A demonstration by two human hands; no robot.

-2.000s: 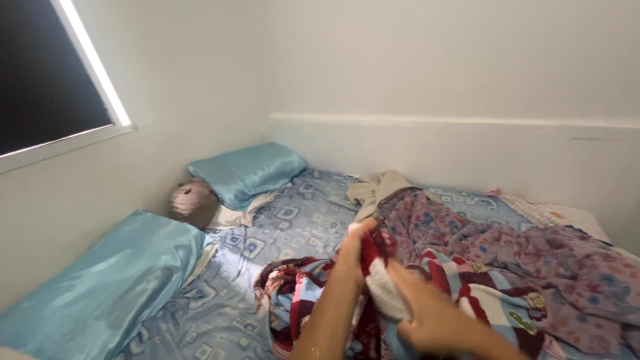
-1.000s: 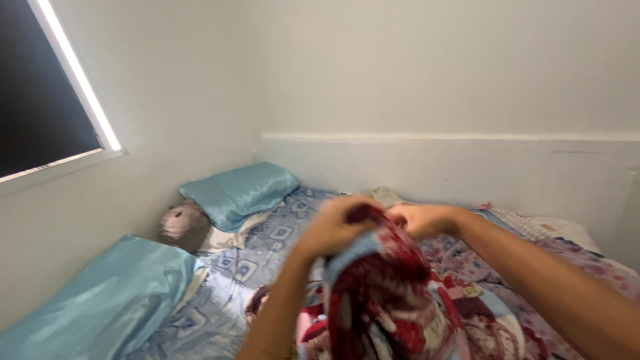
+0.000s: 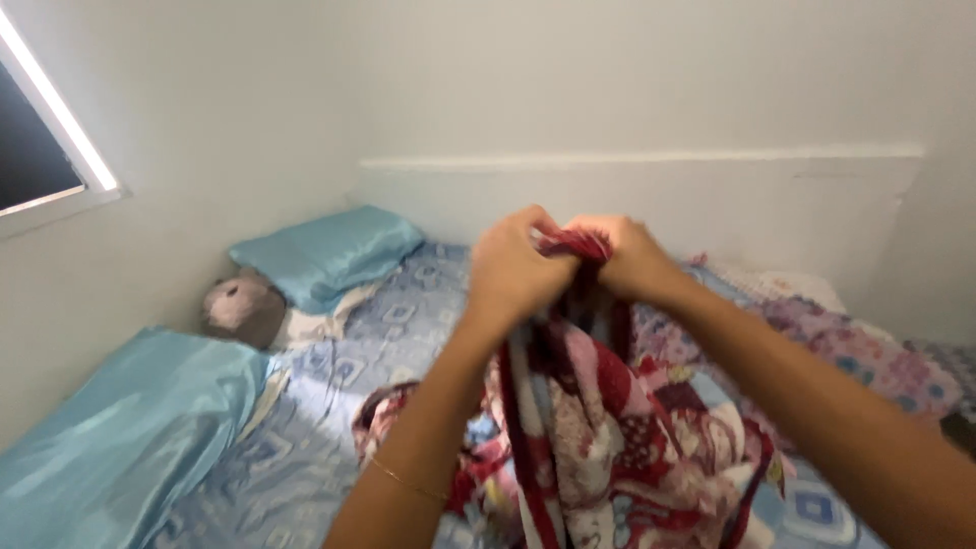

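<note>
My left hand (image 3: pixel 515 267) and my right hand (image 3: pixel 629 255) are close together near the middle of the view, each gripping the dark red edge of a printed blanket (image 3: pixel 595 427). From my hands the blanket hangs in folds, red, white, pink and light blue, and its lower part spreads over the bed. A thin bracelet circles my left forearm. Motion blur softens my fingers and the gripped edge.
Blue patterned sheet (image 3: pixel 305 435) covers the bed. Two satin pillows (image 3: pixel 328 252) (image 3: pixel 137 435) lie at the left, a round plush toy (image 3: pixel 244 309) between them. A floral blanket (image 3: pixel 846 351) lies at the right, near the low wall ledge (image 3: pixel 640 191).
Both hands have risen from low over the bed, lifting the printed blanket's edge. My hands still grip it close together, and more of it now hangs below them.
</note>
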